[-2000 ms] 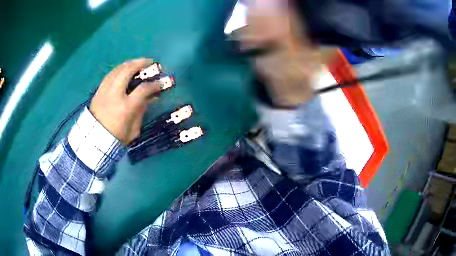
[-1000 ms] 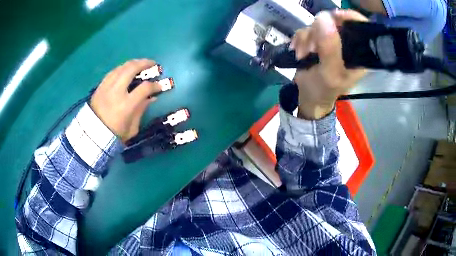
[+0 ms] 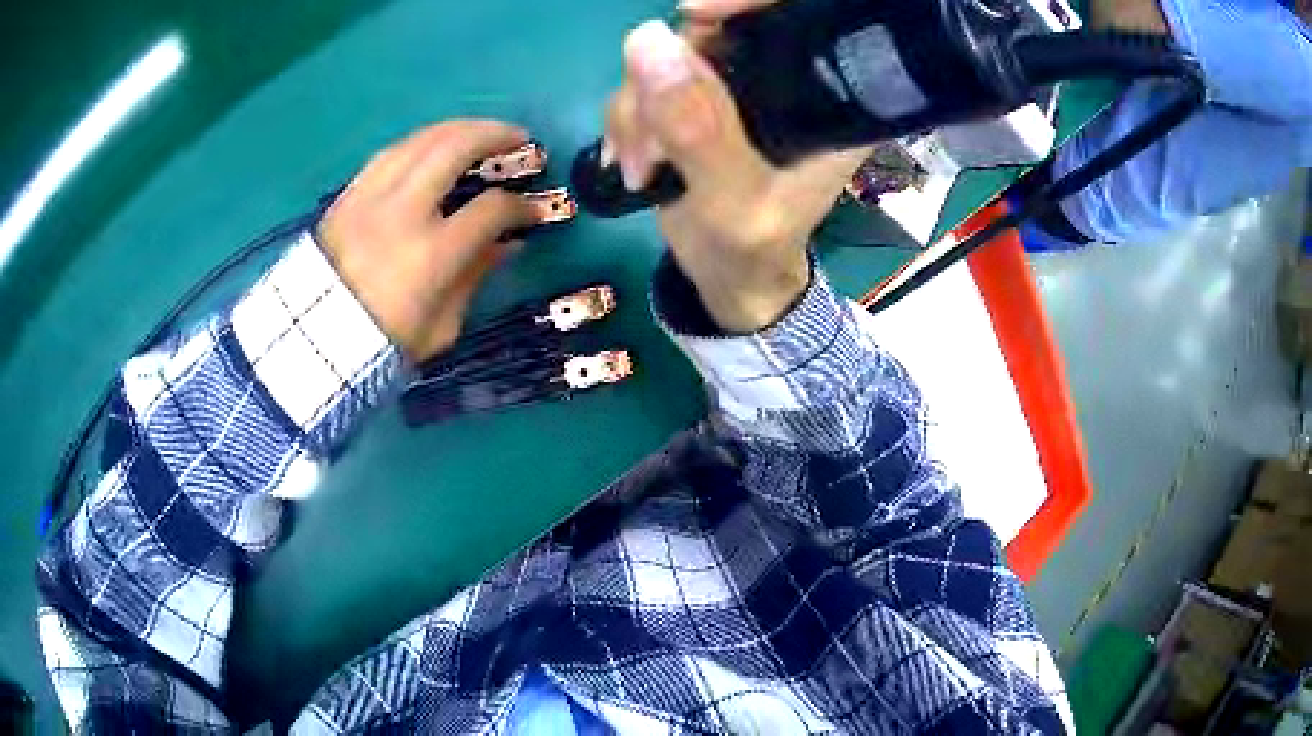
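Note:
My left hand [image 3: 417,230] rests on the green bench with thumb and fingers around a pair of black connectors; their copper ends [image 3: 550,206] stick out past the fingertips. My right hand [image 3: 720,187] grips the black electric screwdriver [image 3: 863,72], its nose [image 3: 612,180] close to the copper ends, at their right. The bit tip and any screw cannot be made out. A second pair of connectors with copper ends [image 3: 583,308] lies nearer me, beside my left hand, with black leads [image 3: 482,360] running back towards it.
The white screw feeder [image 3: 921,201] stands behind my right hand, partly hidden. The thick driver cord [image 3: 1108,158] loops at the right. An orange-red rimmed tray [image 3: 1058,431] is at the bench edge. Another person's blue sleeve [image 3: 1223,144] is at the upper right. Boxes [image 3: 1201,633] stand on the floor.
My right hand has brought the screwdriver left from over the feeder to the held copper ends. My left hand keeps its hold. The camera view has shifted somewhat.

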